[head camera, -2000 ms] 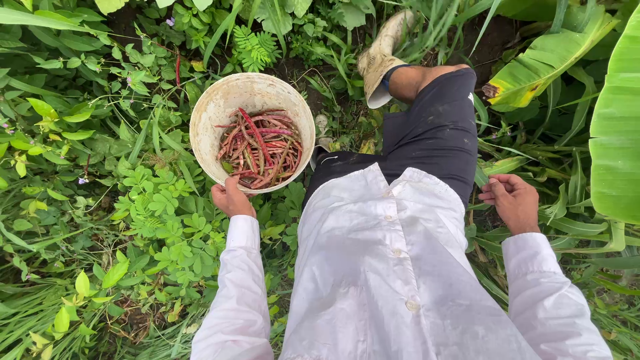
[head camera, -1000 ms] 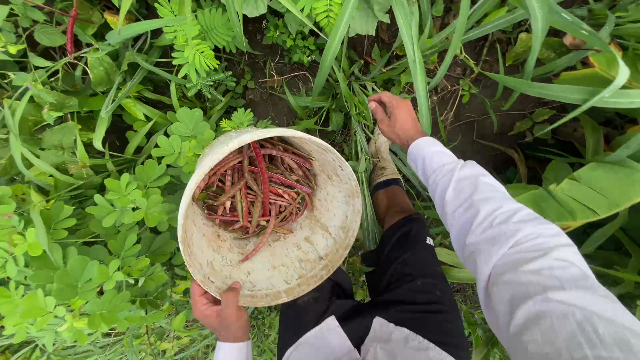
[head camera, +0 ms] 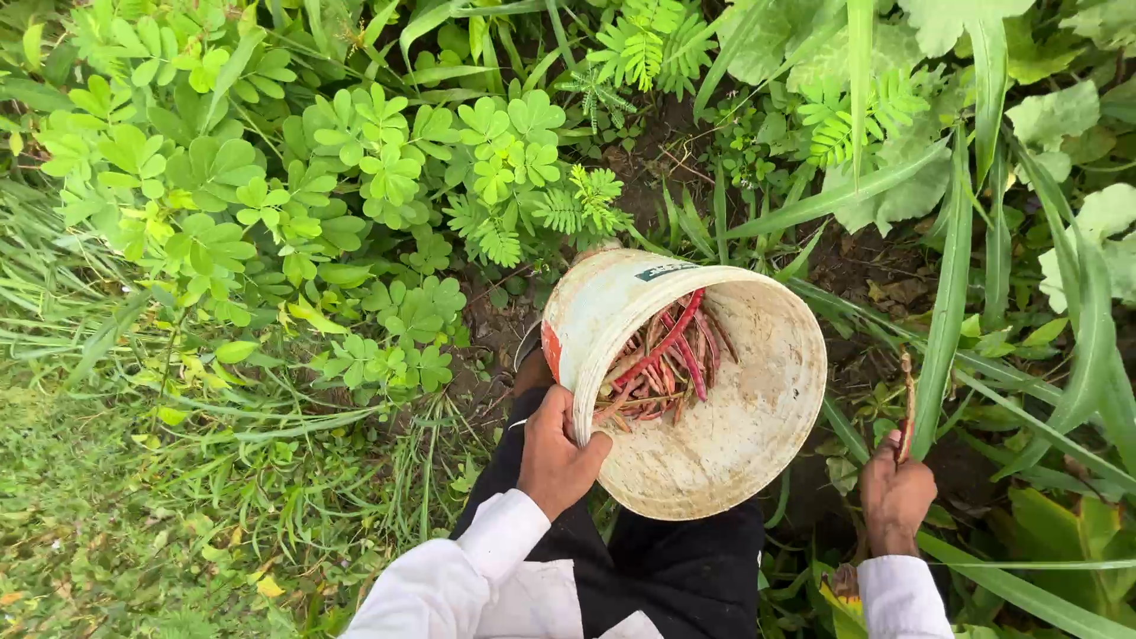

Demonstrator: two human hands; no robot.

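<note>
My left hand (head camera: 561,453) grips the near left rim of a dirty white plastic bucket (head camera: 745,426), which is tilted so its mouth faces me and to the right. Inside, against the left wall, lie many red and brown bean pods (head camera: 661,368). Off to the right of the bucket, my right hand (head camera: 896,493) is closed on a single brownish-red bean pod (head camera: 907,408) that points upward from the fingers. The bucket hides part of my legs.
Leafy green plants (head camera: 390,169) crowd the upper left, with grass (head camera: 266,497) at the lower left. Long blade-like leaves (head camera: 950,293) arch close by my right hand. Bare soil (head camera: 497,337) shows left of the bucket.
The bucket has tipped further onto its side, showing its outer wall. My right hand has moved from above the bucket's right side to lower right, and a pod now shows in it.
</note>
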